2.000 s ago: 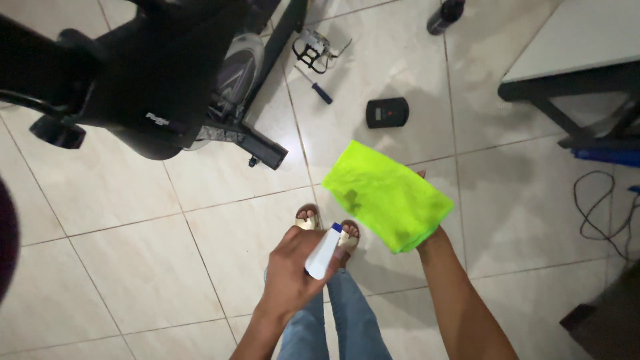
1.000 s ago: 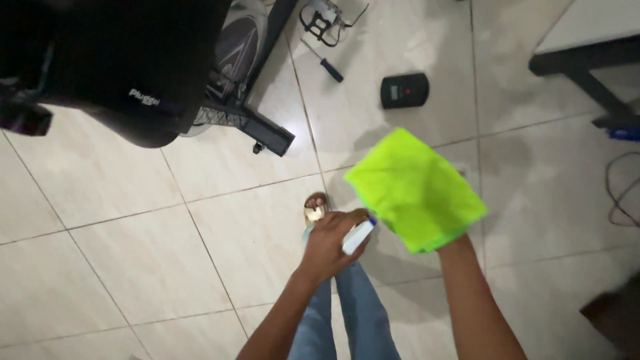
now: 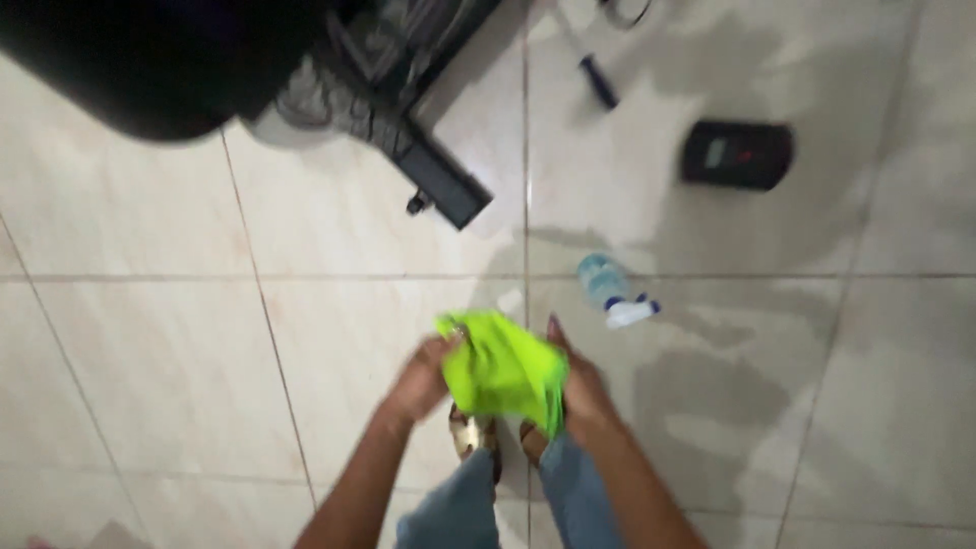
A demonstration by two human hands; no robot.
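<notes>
Both my hands grip a bright yellow-green cloth, blurred by motion, above my feet. My left hand (image 3: pixel 425 375) pinches the left edge of the cloth (image 3: pixel 499 370); my right hand (image 3: pixel 583 385) has its right edge, with the fingers partly hidden by the fabric. To the right of the cloth, a clear spray bottle (image 3: pixel 601 279) with bluish liquid and a white and blue trigger head is on the tiled floor side, apart from both hands.
At upper left is an exercise bike with a black frame foot (image 3: pixel 450 187). A dark-handled screwdriver (image 3: pixel 598 81) and a black console with a small display (image 3: pixel 737 155) lie on the floor tiles (image 3: pixel 381 229). My sandalled feet stand below the cloth.
The spray bottle has left my left hand and is now apart to the right. My left hand has taken hold of the cloth, which was on my right hand alone.
</notes>
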